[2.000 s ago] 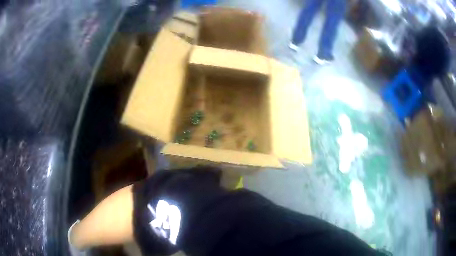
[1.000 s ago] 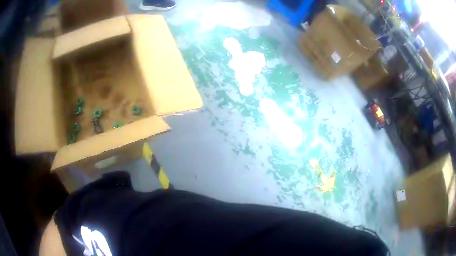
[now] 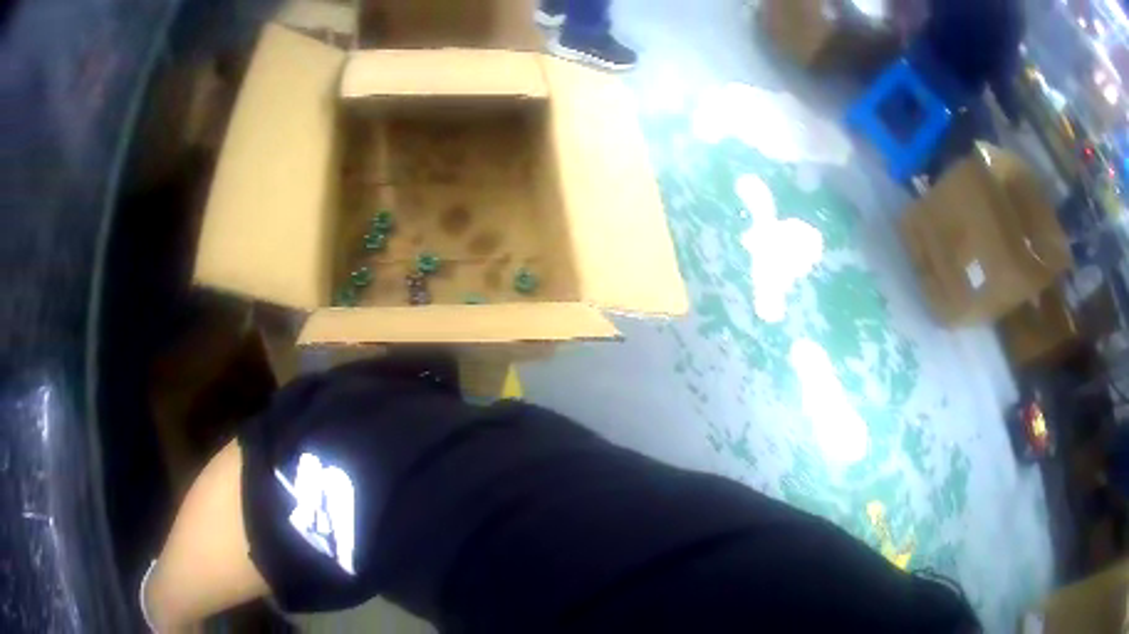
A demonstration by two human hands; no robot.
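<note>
An open cardboard carton (image 3: 446, 186) stands on the floor in front of me, its flaps spread outward. Several small green-and-dark wound pieces (image 3: 427, 264) lie on its bottom, mostly toward the near and left side. Neither of my hands shows in the picture. A bare forearm or elbow (image 3: 204, 545) comes out of a black garment with a white print at the lower left and is cut off by the bottom edge.
A dark bench edge with shiny film (image 3: 43, 495) is at far left. A person's shoe (image 3: 594, 47) is beyond the carton. A blue stool or bin (image 3: 900, 118) and another carton (image 3: 984, 242) stand at right on the green-patched floor (image 3: 718, 372).
The view swung right, then partly back left. Since one second ago the carton has shifted right in the picture, and one more green piece shows than two seconds ago.
</note>
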